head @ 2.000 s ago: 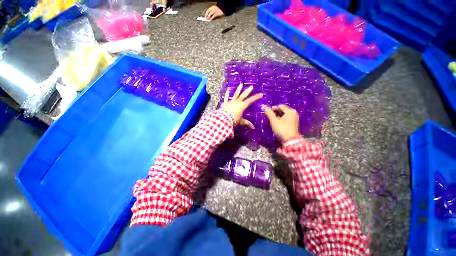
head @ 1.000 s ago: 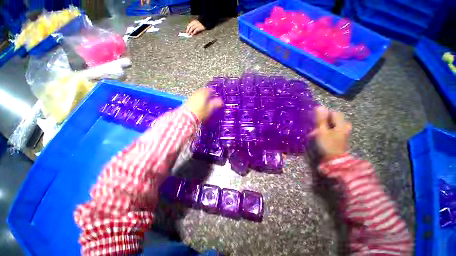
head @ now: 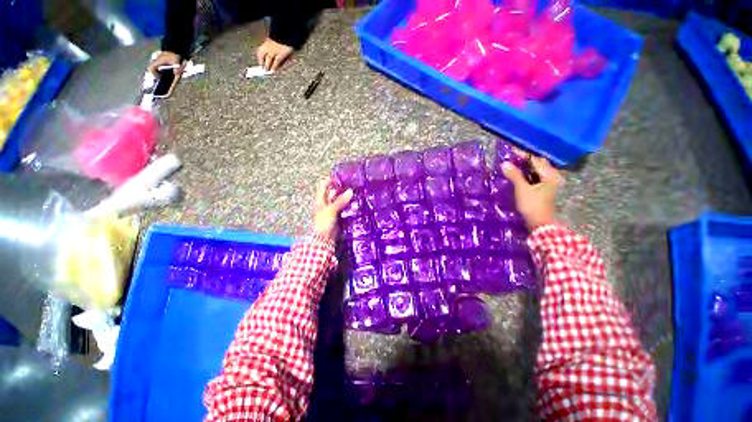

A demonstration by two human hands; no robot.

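A slab of translucent purple cube-shaped parts [head: 429, 231] lies on the speckled tabletop in front of me, in several rows side by side. Its lower right part is uneven, with a few parts out of line. My left hand [head: 331, 206] rests at the slab's upper left edge, fingers on the outer parts. My right hand [head: 534, 185] is at the upper right corner, fingers bent against it; a small dark thing shows between its fingers, too small to name. The blue tray [head: 198, 346] at left holds purple rows at its far end, partly hidden by my left sleeve.
A blue tray [head: 462, 91] of bright pink parts stands beyond the slab. Another blue tray [head: 688, 330] with purple parts is at right. Clear bags [head: 91, 255] with pink and yellow pieces lie left. Across the table, another person's hands [head: 274, 54] are near a phone [head: 164, 82] and white strips.
My hands have moved from on top of the slab to its two sides. The slab's rows now look straighter and closer together. The view has shifted, and the separate near row is no longer clearly seen.
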